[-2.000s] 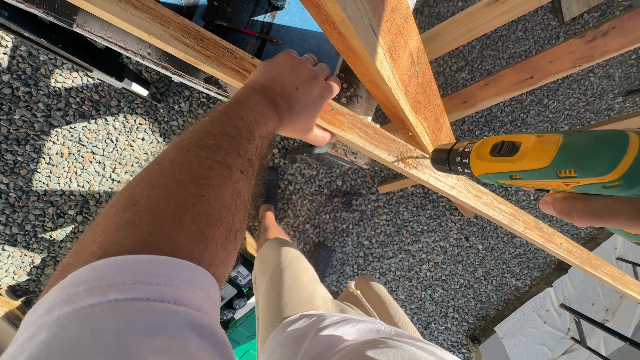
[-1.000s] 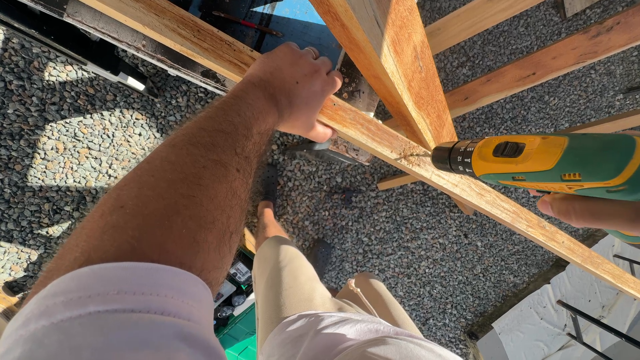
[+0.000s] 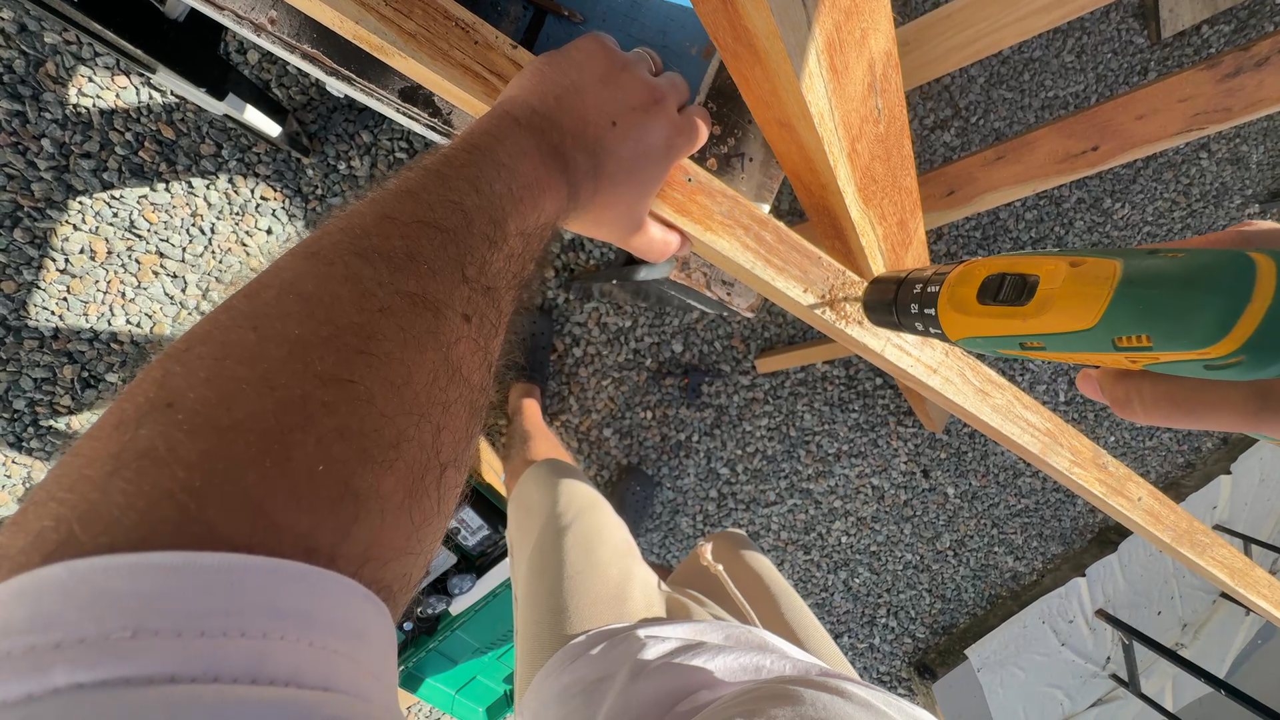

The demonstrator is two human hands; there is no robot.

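Note:
My left hand (image 3: 610, 145), a ring on one finger, grips a long wooden batten (image 3: 750, 240) that runs diagonally from upper left to lower right. My right hand (image 3: 1180, 395), cut off by the right edge, holds a green and yellow cordless drill (image 3: 1100, 305). The drill's black chuck end (image 3: 905, 300) is at the batten's upper face, where wood shavings (image 3: 845, 300) lie; the bit's tip is hidden. Beside the chuck, a thick wooden post (image 3: 850, 130) meets the batten.
More wooden boards (image 3: 1100, 140) cross the upper right. Gravel (image 3: 740, 450) covers the ground beneath. A green case (image 3: 465, 650) sits at lower left of my legs. White sheeting (image 3: 1080, 610) with black metal bars (image 3: 1160, 655) lies at lower right; a blue surface (image 3: 630, 35) is beyond my left hand.
The pile of shavings at the chuck looks larger. Both hands and the drill stay in nearly the same places.

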